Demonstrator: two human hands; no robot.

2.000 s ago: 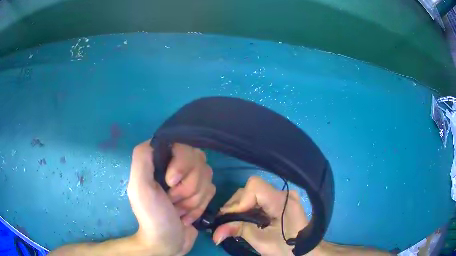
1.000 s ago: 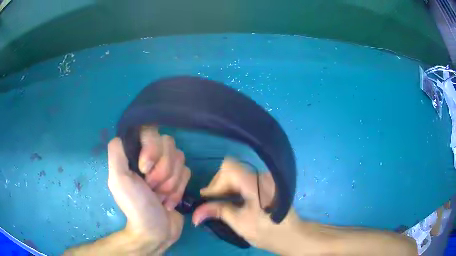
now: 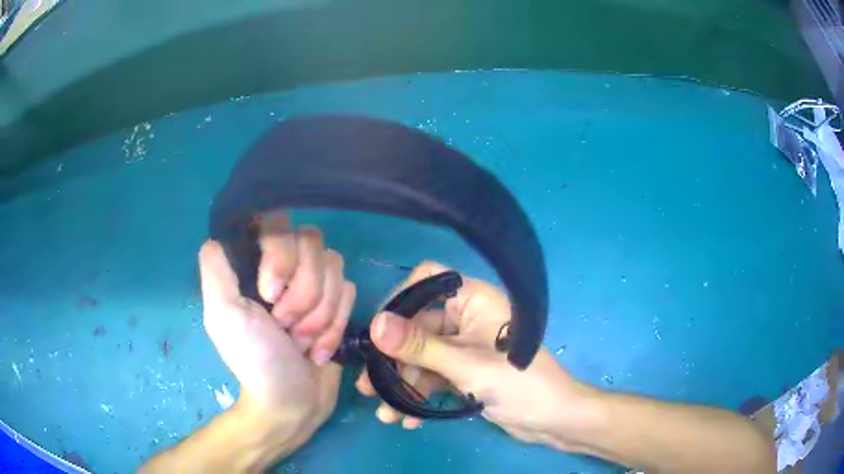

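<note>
A black padded headband (image 3: 389, 167) arches above both hands over the blue-green bench. My left hand (image 3: 278, 324) is closed around its left end. My right hand (image 3: 463, 352) holds a glossy black C-shaped yoke (image 3: 393, 384), thumb on its inner side, with the opening facing right. The yoke's stub meets the headband end at my left fingers; whether it is fully joined cannot be told. The headband's free right end hangs by my right wrist, with a small loop of thin dark wire (image 3: 502, 337). A fine wire tip shows above my right fingers.
A darker green belt (image 3: 416, 37) runs along the far side of the bench (image 3: 648, 278). A small clear bag (image 3: 794, 148) and a white item with loops (image 3: 828, 139) lie at the right edge. Crumpled white wrapping (image 3: 803, 417) is at lower right, a blue bin edge (image 3: 23, 455) at lower left.
Both hands and the headband have moved left and slightly up. My right hand has turned the yoke, so its full C shape now shows with my thumb inside it.
</note>
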